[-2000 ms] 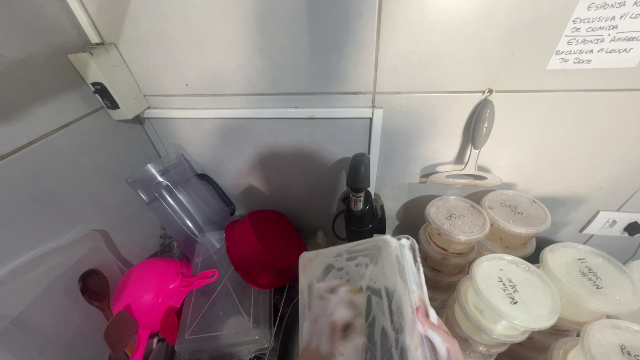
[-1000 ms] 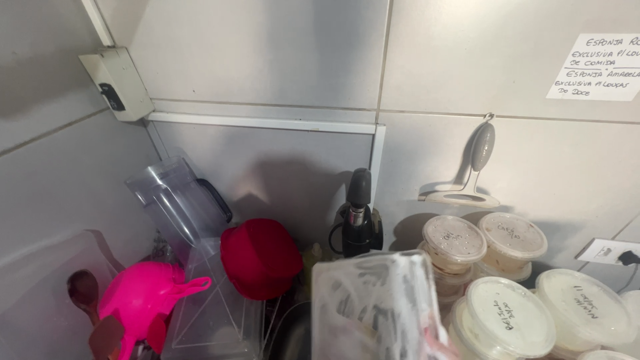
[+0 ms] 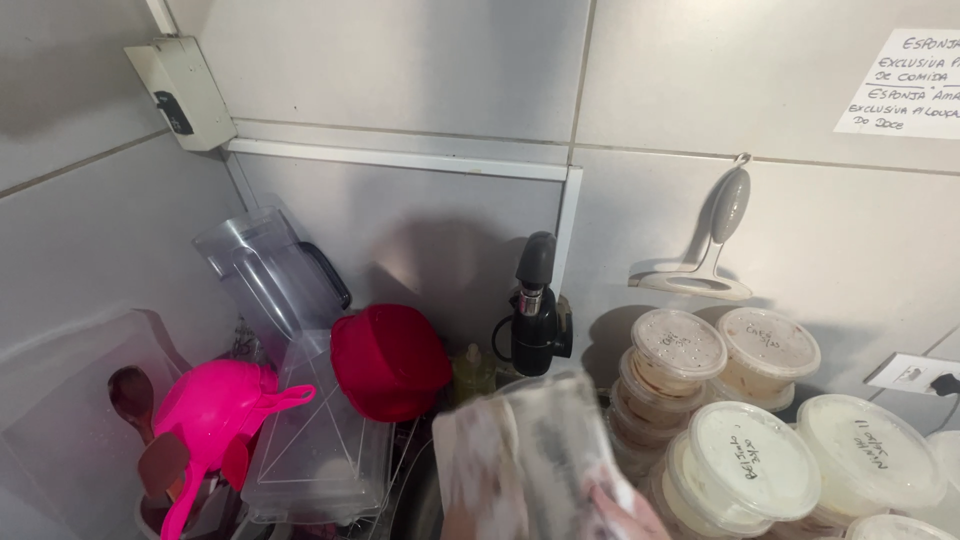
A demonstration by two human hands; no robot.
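A clear plastic container (image 3: 555,442), streaked with white suds and blurred, is tilted up at the bottom centre, below the black faucet (image 3: 534,322). My right hand (image 3: 619,506) grips its right side, with foam on the fingers. Behind or inside the container's left part, a blurred skin-toned patch shows, probably my left hand (image 3: 480,517); its fingers and whatever it may hold cannot be made out. Part of a dark round basin edge (image 3: 417,491) lies left of the container.
Left are a pink colander (image 3: 214,412), wooden spoon (image 3: 131,397), blender jar (image 3: 277,277), clear lidded box (image 3: 322,465) and red bowl (image 3: 390,360). Several lidded tubs (image 3: 754,457) are stacked right. A grey-handled squeegee (image 3: 720,232) hangs on the wall. A soap bottle (image 3: 472,373) stands behind.
The sudsy container has turned; its broad face was toward the camera a second ago, and now an edge between two sides shows. My right hand stays at its right side.
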